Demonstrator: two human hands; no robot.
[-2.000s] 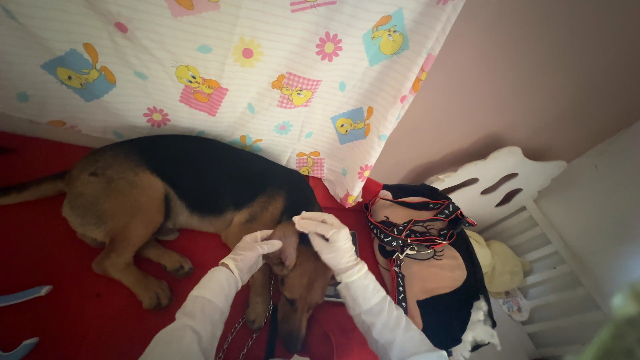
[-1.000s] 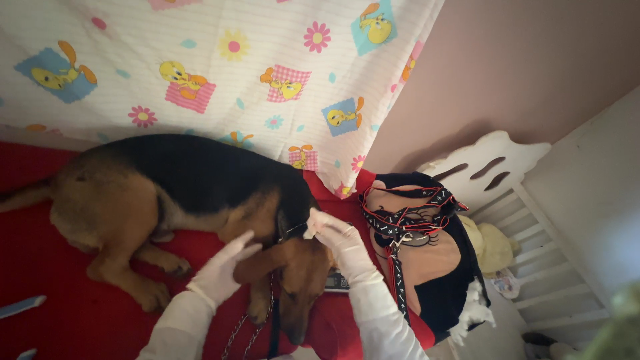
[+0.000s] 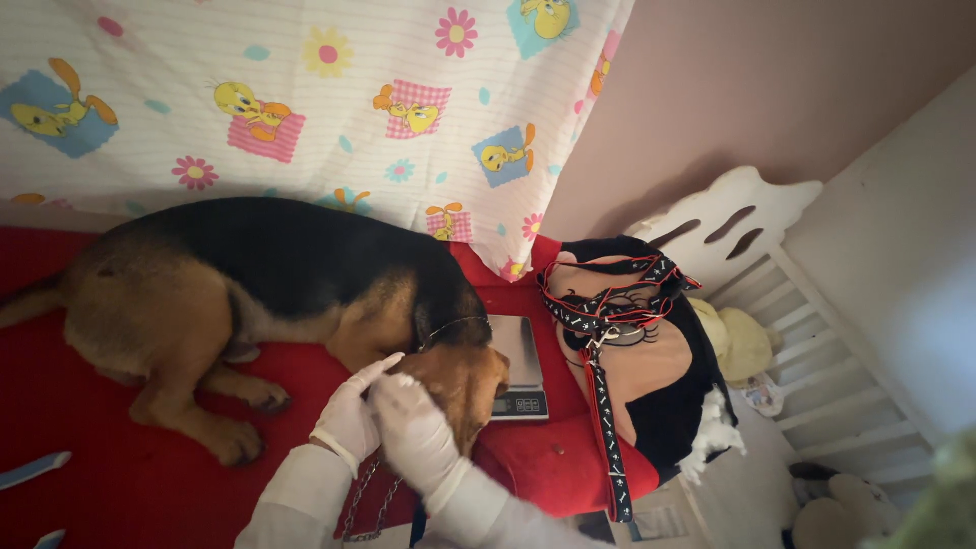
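A black-and-tan dog (image 3: 290, 259) lies on its side on a red cloth (image 3: 290, 427), its head (image 3: 457, 389) toward the right. My left hand (image 3: 354, 415), in a pale glove, is at the near side of the dog's head, fingers raised. Also gloved, my right hand (image 3: 412, 427) lies against the head beside the left one and is slightly blurred. The two hands hide the ear area and anything between the fingers. A metal chain (image 3: 362, 496) hangs below the hands. Beyond the head, a flat digital scale (image 3: 520, 404) is partly covered.
A black leash with bone prints and red edging (image 3: 606, 412) lies on a face-patterned cushion (image 3: 671, 366). Behind the dog hangs a cartoon-print curtain (image 3: 381, 46). White slatted crib railing (image 3: 839, 374) stands at right, near plush toys (image 3: 736, 343). Blue-handled tools (image 3: 34, 469) lie at lower left.
My right hand has moved from the far side of the dog's head toward my left hand, and the two are now close together. More of the scale shows.
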